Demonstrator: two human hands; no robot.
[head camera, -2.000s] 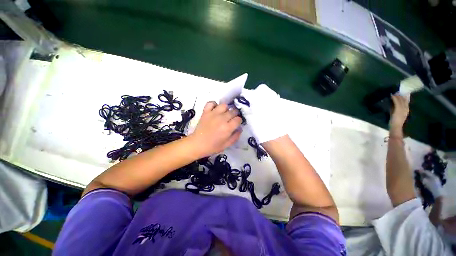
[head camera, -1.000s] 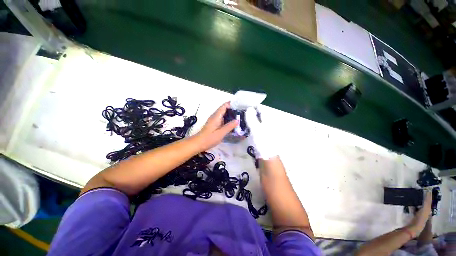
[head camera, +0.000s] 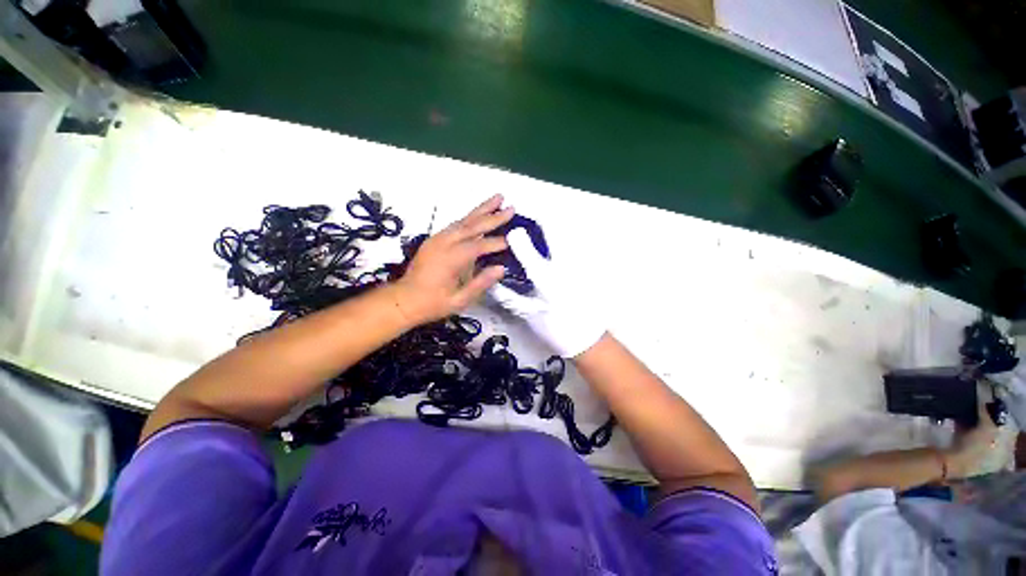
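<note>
A small black retail box (head camera: 509, 268) is between my two hands above the white bench; no white flap shows on it. My bare left hand (head camera: 456, 264) is on its left side, fingers spread along it. My right hand (head camera: 540, 304), in a white glove, holds it from the right and below, with fingers partly hidden. A tangled pile of coiled black cables (head camera: 304, 259) lies on the bench to the left and in front of my body.
The green belt (head camera: 630, 124) runs beyond the bench (head camera: 720, 326). Black boxes stand on it at right (head camera: 827, 178) and farther right (head camera: 945, 245), another at upper left (head camera: 158, 45). At right, a neighbour's arm (head camera: 889, 473) is near a black box (head camera: 932, 394) and cables.
The white flap standing up from the box is no longer visible. Both hands have shifted slightly left with the box. The boxes on the belt appear farther right, and a box has appeared at upper left.
</note>
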